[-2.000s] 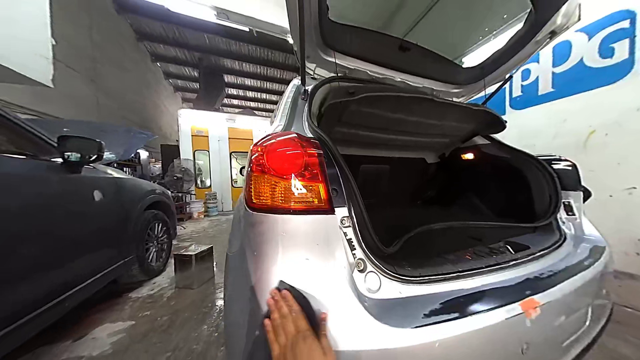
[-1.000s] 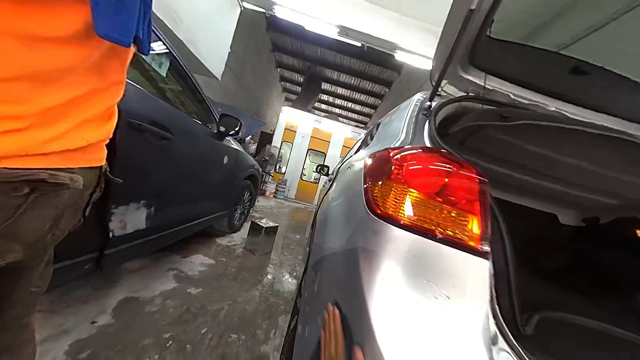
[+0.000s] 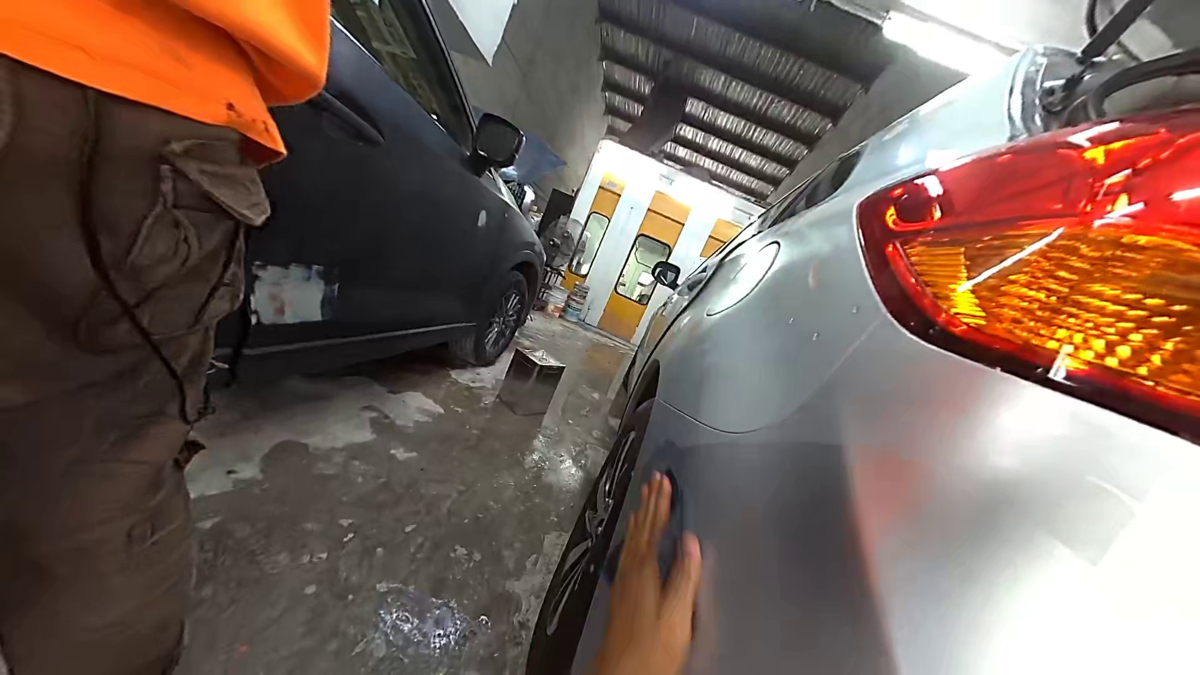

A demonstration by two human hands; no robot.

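At the bottom middle, my left hand [image 3: 652, 581] presses a dark flat pad [image 3: 673, 511] against the rear side of a silver car [image 3: 769, 525], near the rear wheel [image 3: 595, 534]. The fingers point away from me and partly hide the pad. Dull grey and faint reddish patches mark the bodywork beside the hand. A red and amber tail light [image 3: 1059, 253] sits above and to the right. My right hand is out of view.
A person in an orange top and brown trousers [image 3: 103, 356] stands close on the left, beside a dark car [image 3: 394, 225]. A metal can [image 3: 532, 382] stands on the wet, stained floor [image 3: 356, 525] between the cars. Yellow and white booth doors [image 3: 647, 253] are behind.
My left hand has moved with the pad from the rear corner below the tail light round to the car's side. The person in orange has come into view. The view has swung left.
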